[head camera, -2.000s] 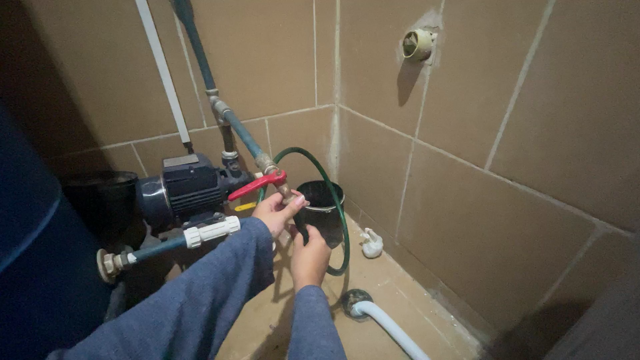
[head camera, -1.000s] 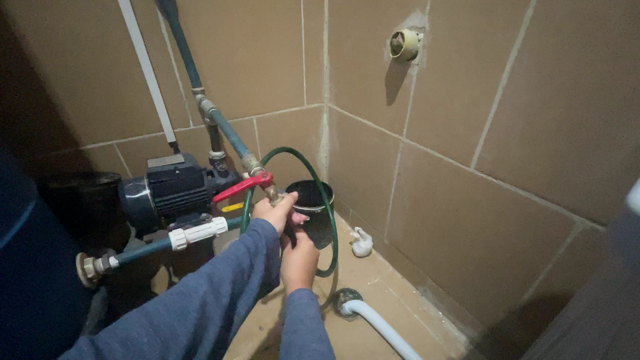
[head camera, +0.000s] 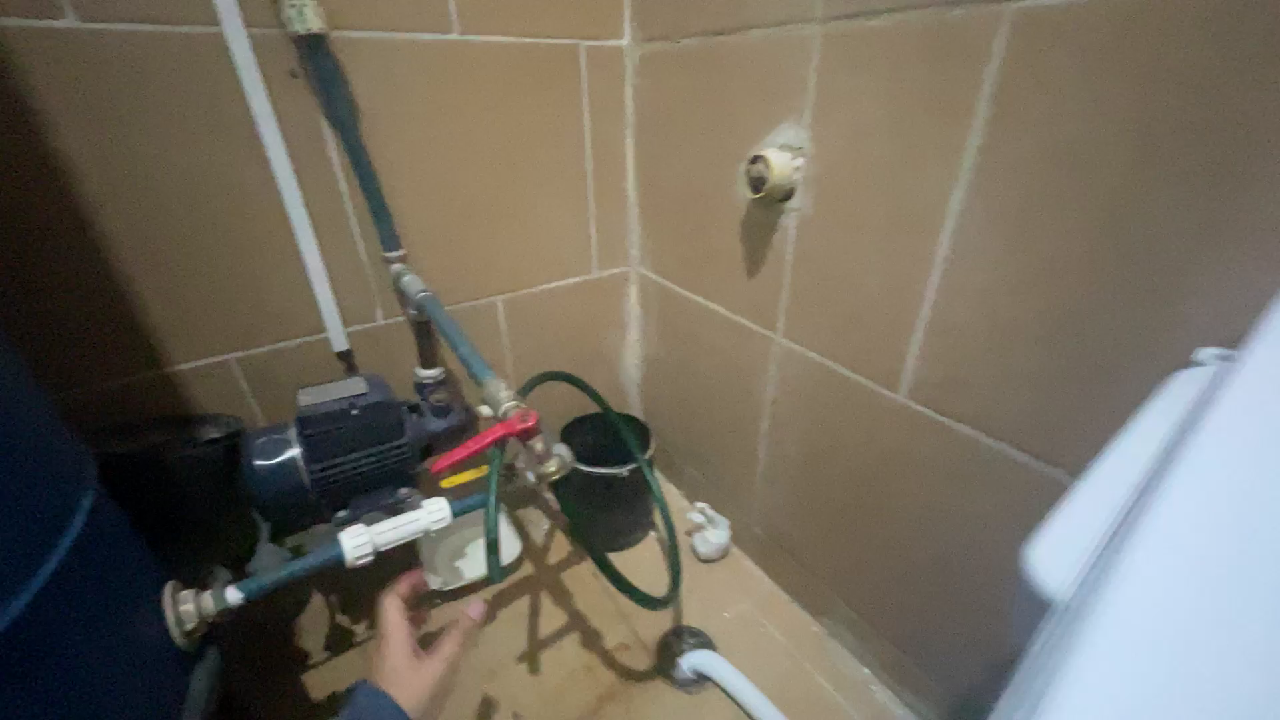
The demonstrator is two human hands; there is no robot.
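My left hand, its thumb and fingers apart, holds nothing visible at the lower edge, just below a white plastic container. My right hand is out of view. Above the container, a ball valve with a red lever handle sits on a blue-green pipe, with a metal fitting at its lower end. A green hose loops beside the valve; one stretch hangs down over the container. A yellow handle lies below the red one. An electric water pump stands behind.
A black bucket stands in the tiled corner. Right of it is a small white object. A pale pipe meets a floor drain. A white union fitting joins the pipe from the blue tank. A pipe stub projects from the wall.
Both hands have left the valve's lower end. My left hand is now lower, near the floor; my right hand has gone out of view. The white container has come into sight.
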